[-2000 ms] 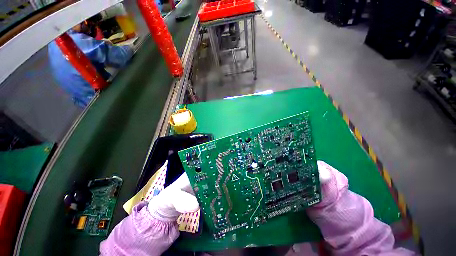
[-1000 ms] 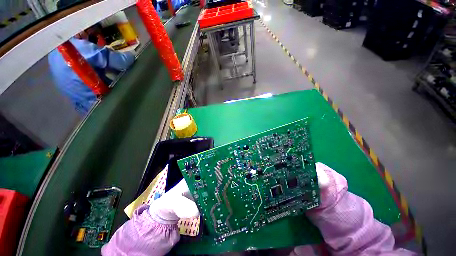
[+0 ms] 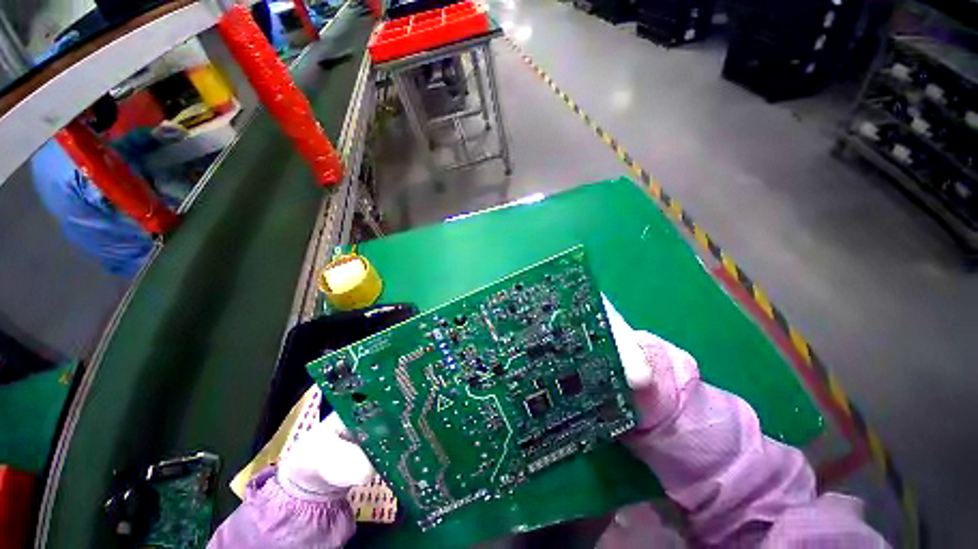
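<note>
A green circuit board point(image 3: 483, 391) is held tilted above the green mat, its flat solder side with two black square chips facing me. My left hand point(image 3: 325, 459), in a white glove, grips the board's lower left edge. My right hand point(image 3: 631, 349), also white-gloved, holds its right edge; the fingers behind the board are hidden. A cream label sheet point(image 3: 373, 504) with rows of small reddish marks lies in a black tray point(image 3: 311, 341), partly covered by my left hand and the board.
The green mat point(image 3: 686, 322) lies under the board. A yellow round container point(image 3: 352, 281) stands at its far left corner. Another circuit board point(image 3: 182, 504) lies on the dark green conveyor point(image 3: 220, 284) at left. A person in blue point(image 3: 80, 209) is beyond it. Red trays point(image 3: 429, 29) top a stand ahead.
The view has shifted, so the mat, board and hands appear further left. Both hands keep hold of the board. The board on the conveyor has moved lower in view, nearer the bottom edge.
</note>
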